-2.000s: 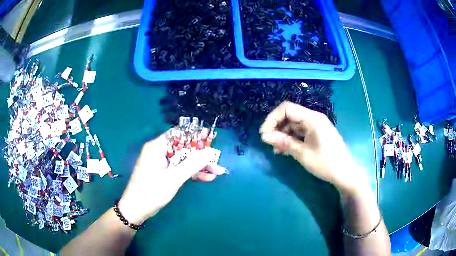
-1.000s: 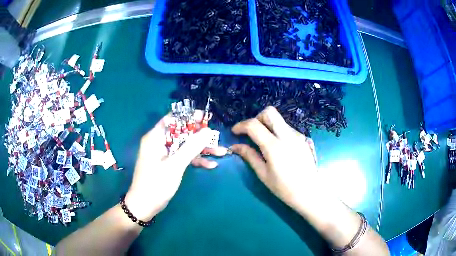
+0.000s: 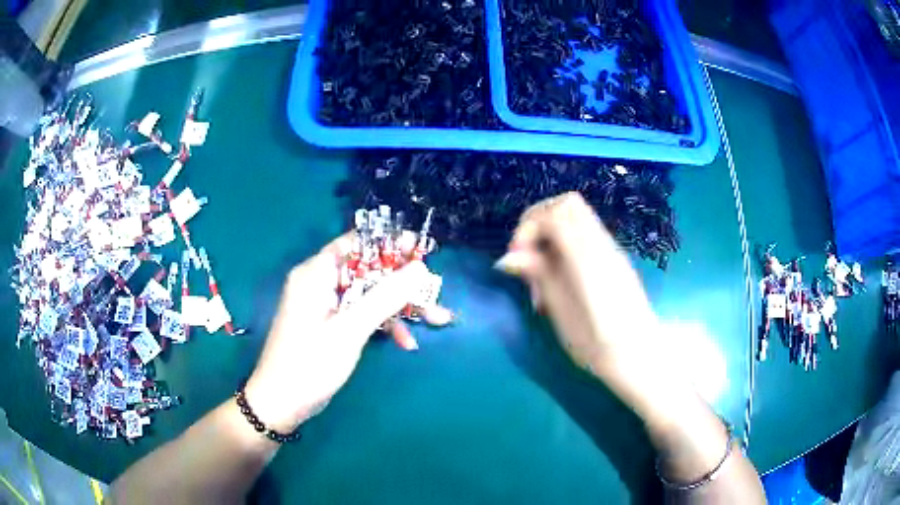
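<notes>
My left hand [image 3: 331,311] holds a small bunch of cable assemblies [image 3: 367,266] with red sections, white tags and clear tips pointing up, left of centre. My right hand [image 3: 572,271] is in the air to the right of it, blurred, with its fingers bent close together; whether it holds something small cannot be told. The two hands are apart. Loose black parts [image 3: 632,212] lie in a pile beyond the hands, along the near side of the blue tray [image 3: 414,137].
A big heap of tagged cable assemblies [image 3: 89,266] lies at left. The tray holds black parts and a smaller inner blue tray [image 3: 582,126]. A small group of assemblies [image 3: 794,308] lies at right, near a blue bin [image 3: 849,148].
My right hand came in to my left hand's fingertips a second ago and is now back to the right, away from it. My left hand still holds the bunch.
</notes>
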